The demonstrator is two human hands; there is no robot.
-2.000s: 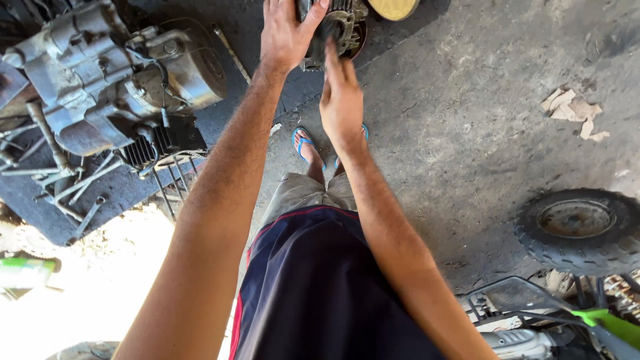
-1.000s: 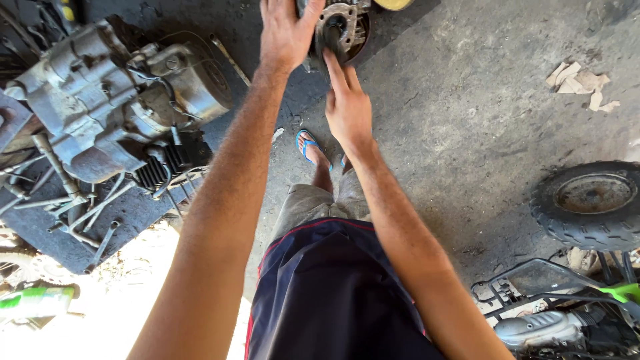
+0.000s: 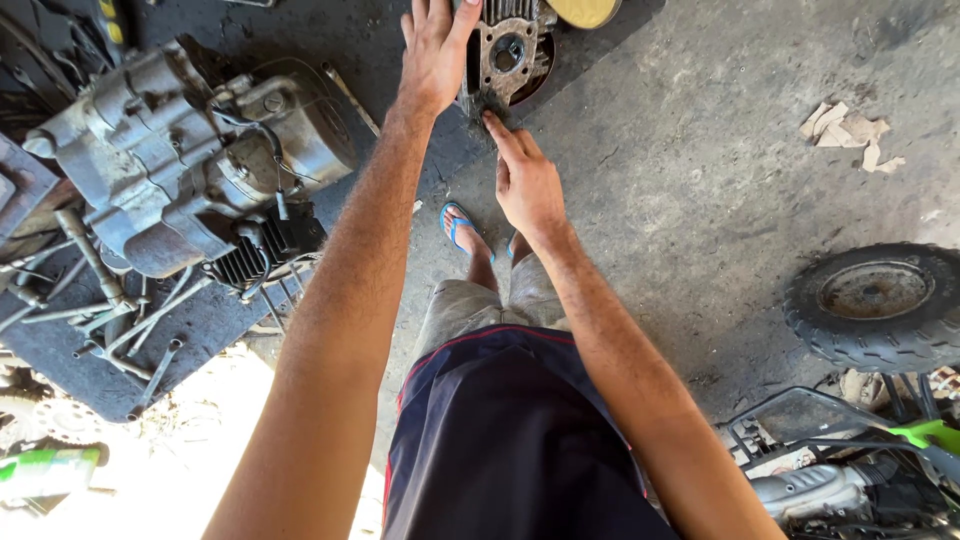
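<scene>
At the top centre of the head view lies a finned metal engine cylinder head, with round openings and bolt holes on its face. My left hand rests along its left side, the thumb on its finned upper part. My right hand presses a dark, fibrous scrubbing pad with the index finger against the near end of the part. A reddish round rim shows partly from under the part's right side.
A greasy engine and several wrenches and metal rods lie on the dark bench at left. A yellow round container stands at the top. A knobby tyre, torn cardboard and a vehicle frame are at right.
My right hand has moved with the dark pad from the round opening to the near end of the metal part. The left hand still rests on its left side.
</scene>
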